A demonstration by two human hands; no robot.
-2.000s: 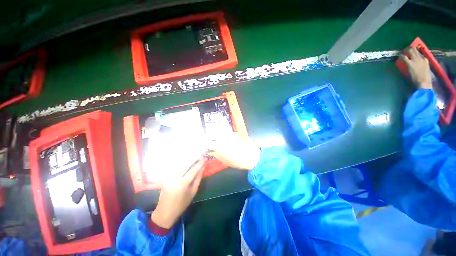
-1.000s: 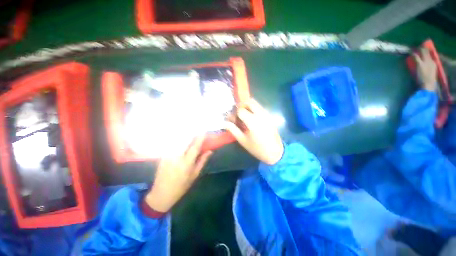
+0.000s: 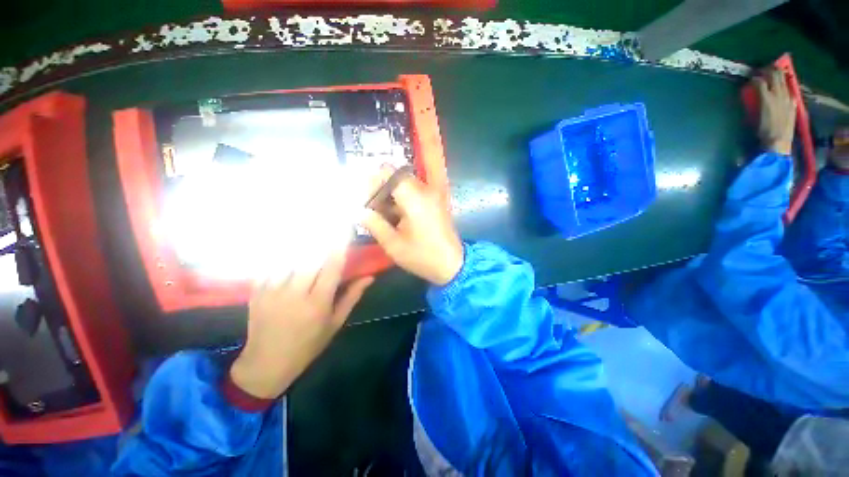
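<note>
An opened tablet (image 3: pixel 376 140) lies in a red frame (image 3: pixel 142 205) in front of me. White glare covers much of its silver battery (image 3: pixel 279 130); the circuit board shows at its right end. My right hand (image 3: pixel 421 228) is over the tablet's lower right part, with a thin dark tool (image 3: pixel 387 193) pinched in the fingers. The tool's lower tip is not clear. My left hand (image 3: pixel 293 326) lies at the frame's near edge, thumb apart, fingers reaching over the battery. Its fingertips are lost in the glare, so anything under them cannot be told.
Another opened tablet in a red frame (image 3: pixel 79 270) stands at the left, cut off by the edge. A blue bin (image 3: pixel 596 172) with shiny contents is right. Behind run a chipped rail (image 3: pixel 354 31) and grey post (image 3: pixel 698 28). A neighbour's hand (image 3: pixel 775 112) holds a red frame far right.
The view has shifted, so the tablet and frames appear further left and higher. My right hand stays by the tablet's lower right, and the dark tool now shows clearly. My left hand remains at the near edge.
</note>
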